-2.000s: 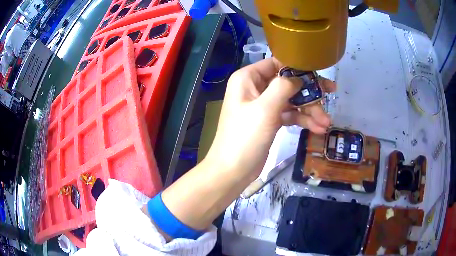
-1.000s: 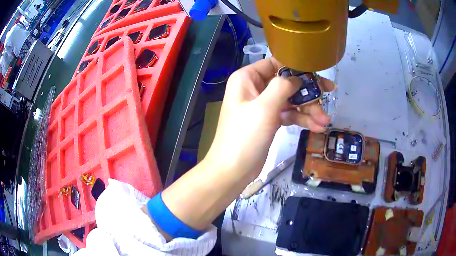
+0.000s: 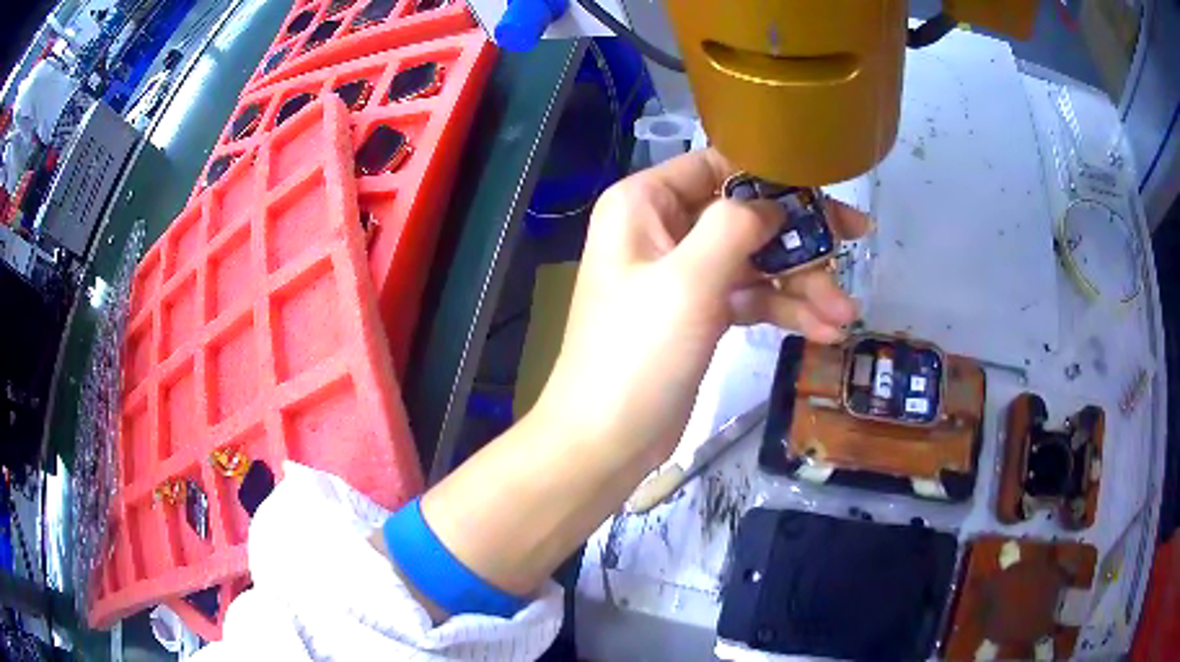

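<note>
My left hand (image 3: 647, 278), bare, with a blue wrist strap, comes in from the lower left. It holds an open watch housing (image 3: 804, 237) between thumb and fingers, tilted, just under the gold-yellow cylinder (image 3: 796, 110). Dark circuit parts and a small white label show inside; the thumb covers part of it. A second open housing (image 3: 894, 379) sits in the brown-orange fixture block (image 3: 828, 433) on the white machine top, below my fingers. My right hand is out of the picture.
Red-pink foam trays (image 3: 315, 323) overlap at the left, some pockets holding dark screens. A black plate (image 3: 835, 588), a smaller brown fixture (image 3: 1049, 460) and a brown block (image 3: 1018, 601) lie at the lower right. A white-handled tool (image 3: 660, 486) lies left of the fixture block.
The whole view has shifted very slightly. My left hand still holds the housing under the cylinder; nothing else has visibly moved.
</note>
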